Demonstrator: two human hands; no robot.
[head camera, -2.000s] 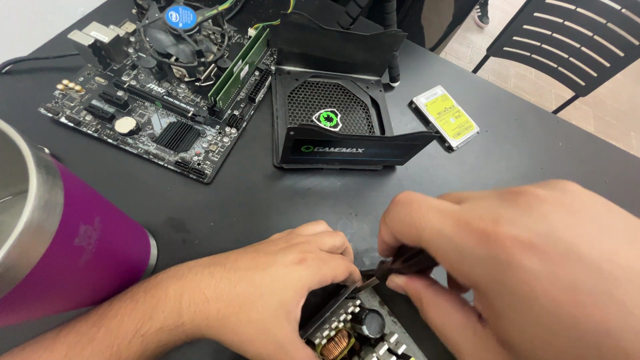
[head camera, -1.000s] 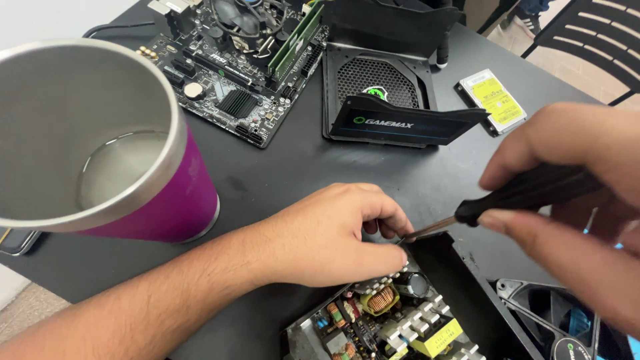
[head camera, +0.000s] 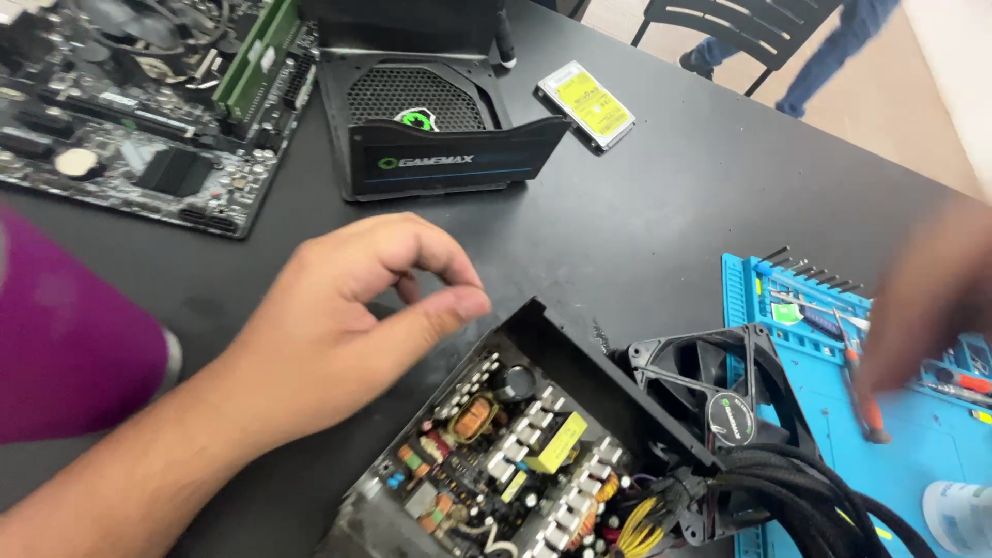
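An opened computer power supply (head camera: 535, 457) lies at bottom centre, its circuit board exposed. My left hand (head camera: 372, 310) hovers by its upper left corner, thumb and index fingertip close together; no object shows between them. Blurred at the right edge, my right hand (head camera: 930, 302) is over the blue repair mat (head camera: 845, 418), near a red-handled tool (head camera: 862, 387); whether it holds anything is unclear. A black cooling fan (head camera: 721, 387) and sleeved cables (head camera: 806, 488) are right of the power supply. Its black cover (head camera: 457, 163) with a fan grille stands behind.
A motherboard (head camera: 155, 147) with green memory sticks lies at upper left, a purple tumbler (head camera: 77, 333) at left. A drive with a yellow label (head camera: 587, 106) is beyond the cover. A white container (head camera: 961, 511) sits lower right. A person's legs (head camera: 837, 46) show beyond the table, near a black chair (head camera: 736, 23).
My right hand has moved away from the power supply to the right; the screwdriver it held is not discernible now. My left hand has come off the casing's edge.
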